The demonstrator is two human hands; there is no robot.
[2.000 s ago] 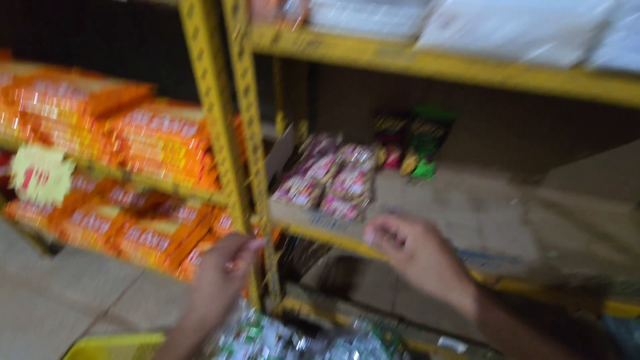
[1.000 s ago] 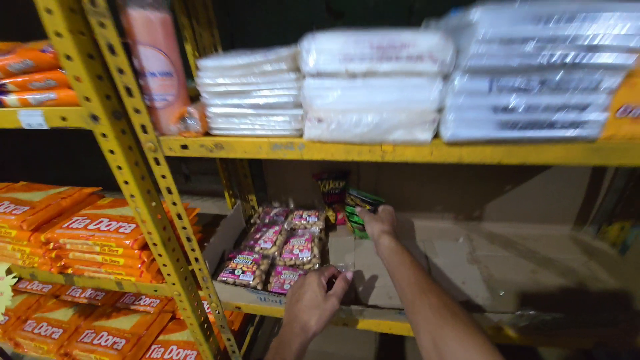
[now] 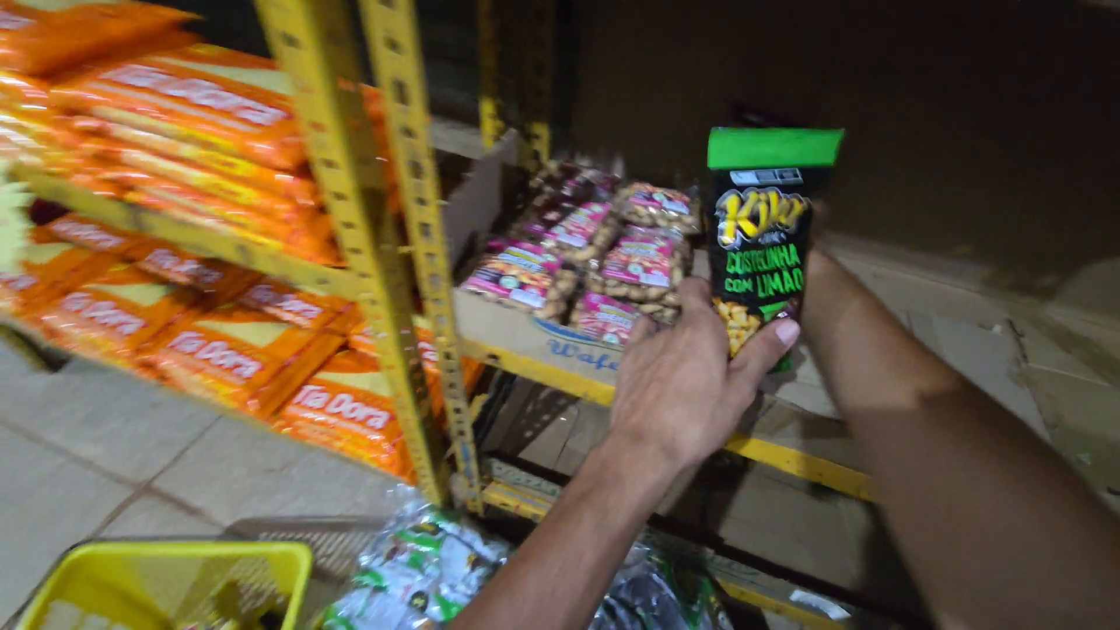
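My left hand (image 3: 691,376) grips the lower end of a black and green snack packet (image 3: 763,236), thumb across its front, and the packet stands upright facing me. My right hand (image 3: 815,229) is behind the packet's right side, mostly hidden, so its grip cannot be made out. Just left of the packet, clear bags of peanut-like snacks with pink labels (image 3: 637,260) lie in an open cardboard box (image 3: 490,317) on the shelf. Part of a dark packet (image 3: 761,115) shows behind the green top.
Yellow perforated metal uprights (image 3: 337,219) stand left of the box. Beyond them, orange packages (image 3: 184,105) fill two shelf levels. A yellow plastic basket (image 3: 175,551) is at the lower left, beside silvery green-printed bags (image 3: 420,560). A yellow shelf edge (image 3: 801,468) runs below my hands.
The green packet, at the back of the shelf beside my right hand a second ago, is now up in front of me. My left hand has moved from the box's front onto it. The view has tilted down.
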